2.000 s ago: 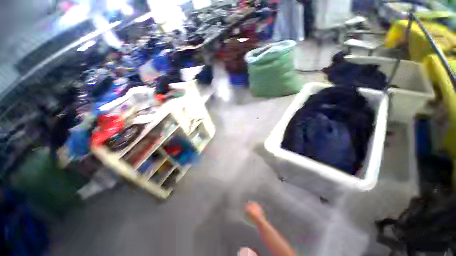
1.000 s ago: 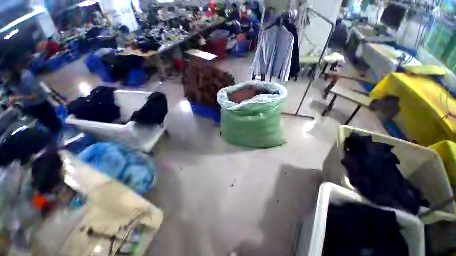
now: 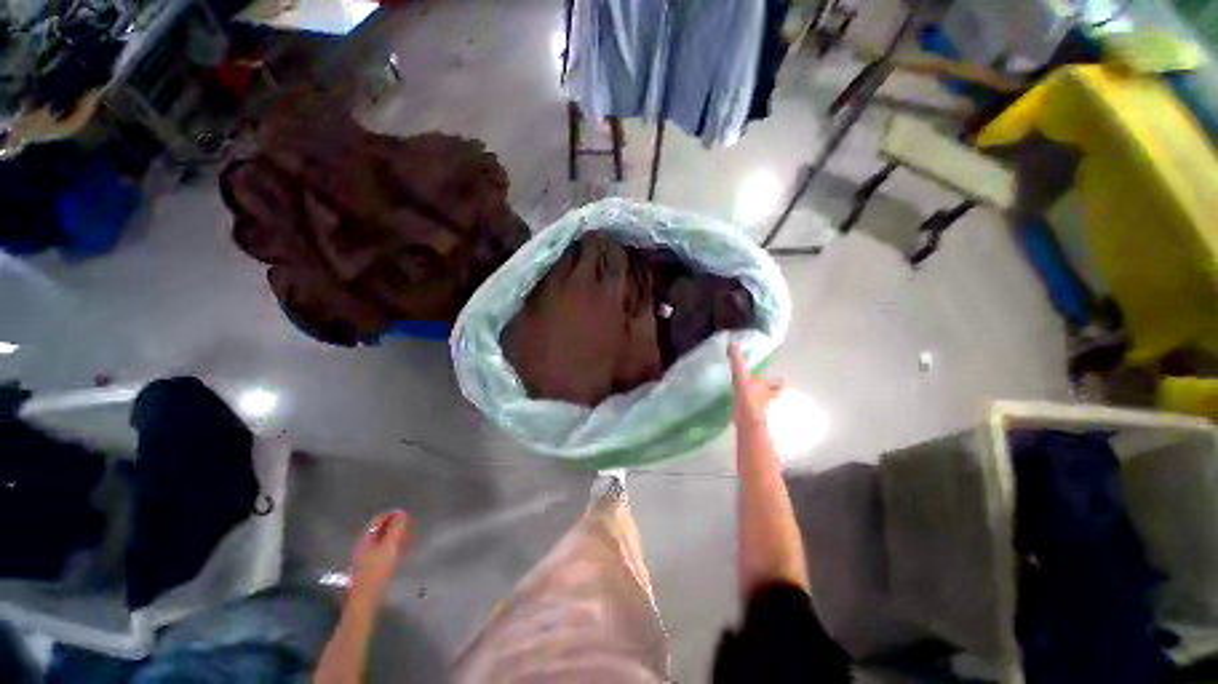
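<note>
The woven sack (image 3: pixel 608 441) stands open in front of me, with a pale plastic lining folded over its rim. Brown garments (image 3: pixel 574 327) lie inside, with a darker piece at the right. My right hand (image 3: pixel 751 381) is at the sack's near right rim, fingers extended; whether it touches the lining is unclear. My left hand (image 3: pixel 383 535) hangs at the lower left, away from the sack, small and blurred, with nothing visible in it. A large heap of brown garments (image 3: pixel 387 227) lies behind and left of the sack, over something blue.
Light blue-grey shirts (image 3: pixel 668 60) hang on a rack beyond the sack. A pale bin (image 3: pixel 935 515) with dark garments stands at right, another bin (image 3: pixel 274 521) at left. A bench (image 3: pixel 942 160) and a yellow-covered table (image 3: pixel 1149 201) are at upper right.
The view has moved up to the sack, which is now close and seen from above. Both hands now show; my right hand is at the sack's rim. The bins are now at the sides.
</note>
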